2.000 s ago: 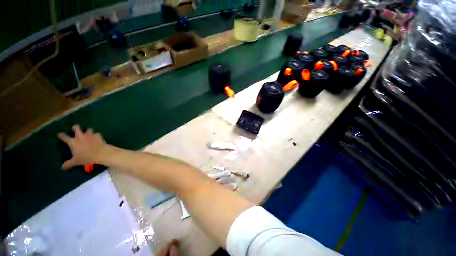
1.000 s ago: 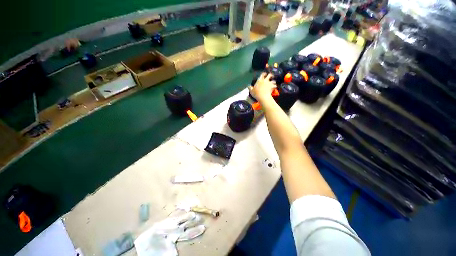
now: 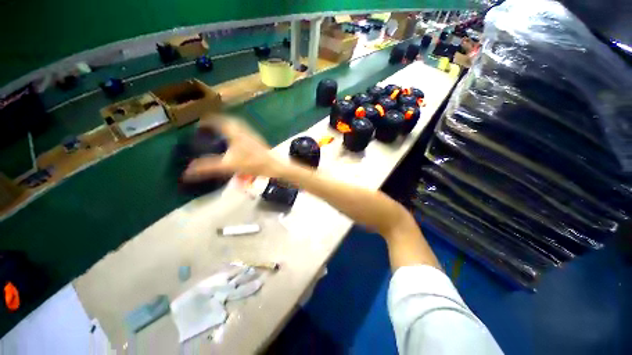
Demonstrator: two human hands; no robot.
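Note:
My right hand (image 3: 239, 154) reaches in from the lower right, blurred, with its fingers spread around a black portable speaker (image 3: 202, 147) at the bench side of the green belt. That speaker is blurred too, and an orange patch shows below the hand. My left hand is out of the picture. A black barrel speaker (image 3: 304, 152) with an orange strap stands on the bench just beyond my wrist. A black square part (image 3: 280, 194) lies below my forearm.
Several black speakers (image 3: 358, 134) with orange straps stand grouped farther along the bench. A white glove (image 3: 199, 310), blue-grey block (image 3: 147, 314), smaller piece (image 3: 184, 272), thin tan tool (image 3: 267, 265) and white bar (image 3: 239, 229) lie nearer. Film-wrapped stacks (image 3: 513, 166) stand right.
My right hand has left the speaker group and moved left to the belt speaker. The group has one more speaker at its near left. The lower-left belt speaker has shifted toward the picture's edge.

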